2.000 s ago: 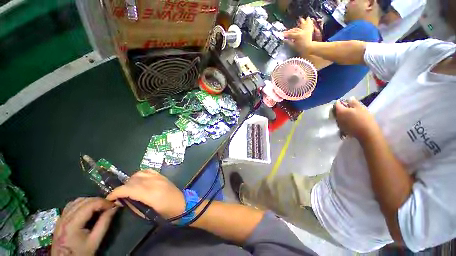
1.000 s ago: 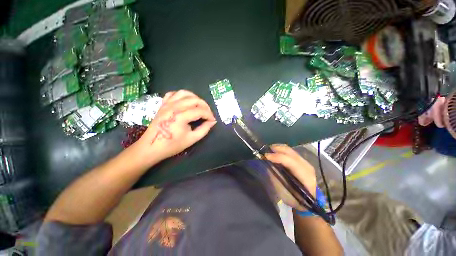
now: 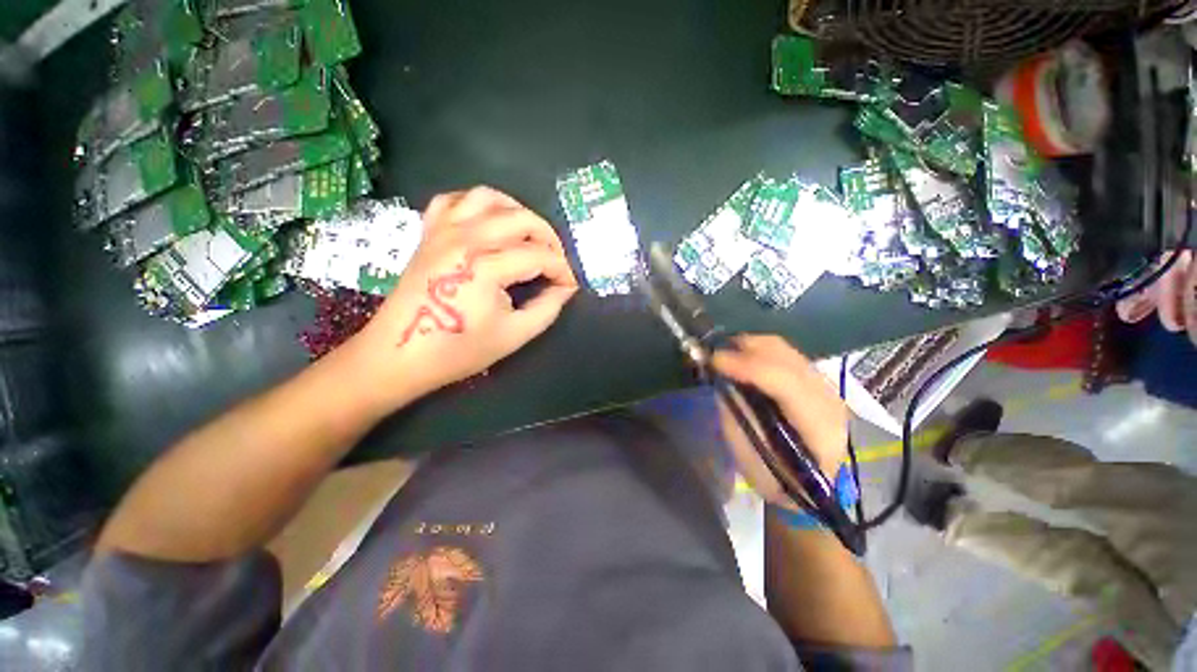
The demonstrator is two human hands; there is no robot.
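A single circuit board (image 3: 604, 236), green at its far end and silver-white nearer me, lies upright in view on the dark green mat. My right hand (image 3: 777, 407), with a blue wrist strap (image 3: 847, 492), is shut on the soldering iron (image 3: 755, 414). The iron's tip is just right of the board, blurred. My left hand (image 3: 475, 282) has a red mark on its back. Its thumb and index fingertips meet at the board's lower left; anything between them is too small to tell. Small red components (image 3: 337, 323) lie in a pile left of this hand.
Tall overlapping board stacks (image 3: 250, 112) stand at left, with pale boards (image 3: 348, 250) partly under my left hand. More boards (image 3: 919, 197) fan out at right, below a round grille (image 3: 985, 29) and an orange-white roll (image 3: 1057, 103). Beyond the bench edge are a white tray (image 3: 906, 381) and a person's legs (image 3: 1050, 492).
The view has swung from the right side down to the bench. Since one second ago, the iron's tip has moved from the board's near end to its right side. The left fingertips remain pinched beside it.
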